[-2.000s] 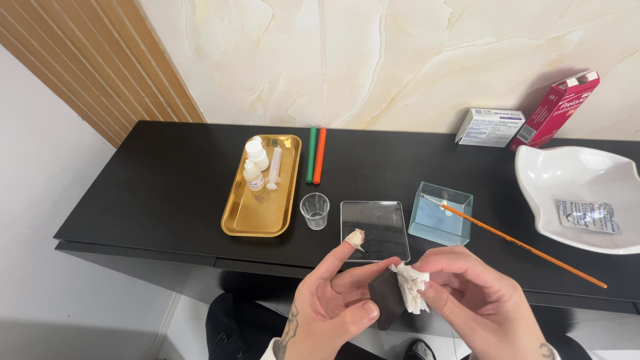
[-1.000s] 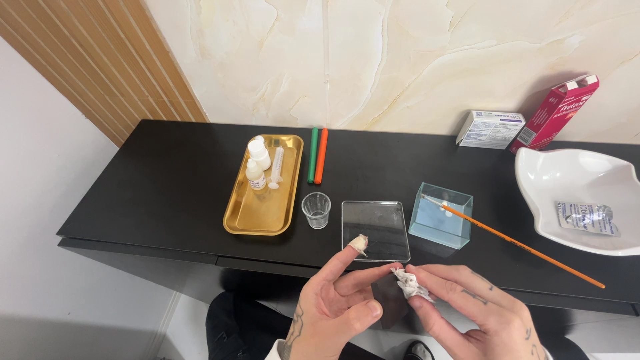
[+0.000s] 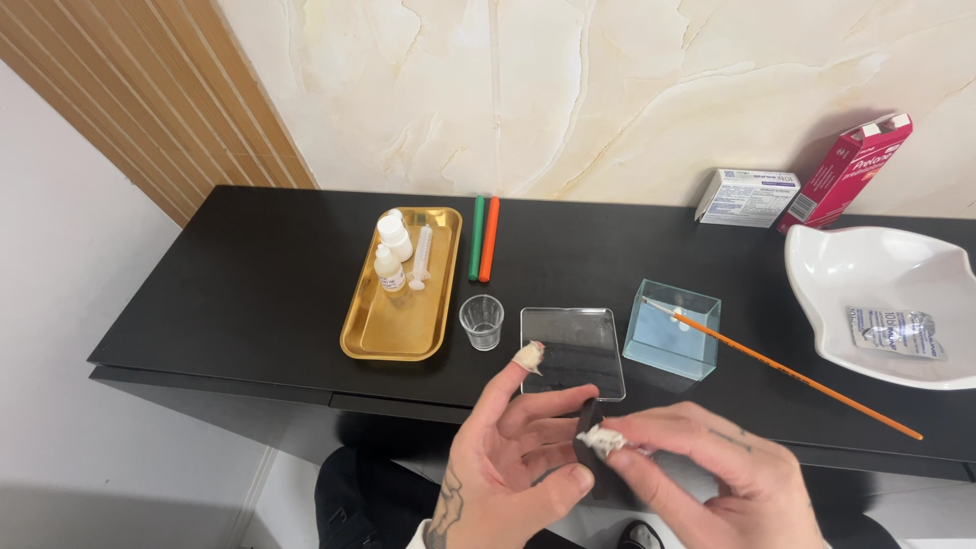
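Note:
My right hand [image 3: 705,473] pinches a crumpled white tissue-like wad [image 3: 602,440] between thumb and fingers, beside my left hand's fingers. My left hand [image 3: 518,457] is palm up with spread fingers; a whitish wrap [image 3: 529,357] covers its index fingertip, over the left edge of a clear square plate [image 3: 572,343]. A dark flat shape [image 3: 589,427] shows between the hands; whether my left hand grips it cannot be told. Behind them stand a small clear cup [image 3: 482,324] and a square glass dish [image 3: 671,351] with an orange-handled brush [image 3: 801,377] leaning on its rim.
A gold tray [image 3: 393,335] holds white bottles [image 3: 390,271] and a syringe [image 3: 421,255]. Green [image 3: 476,240] and orange [image 3: 489,240] sticks lie beside it. At right are a white bowl [image 3: 808,282] with a blister pack [image 3: 900,332], a white box [image 3: 749,198] and a red box [image 3: 850,171].
My right hand has shifted slightly left with the wad, which is now in front of the dark shape near my left fingers. My left hand keeps its spread pose.

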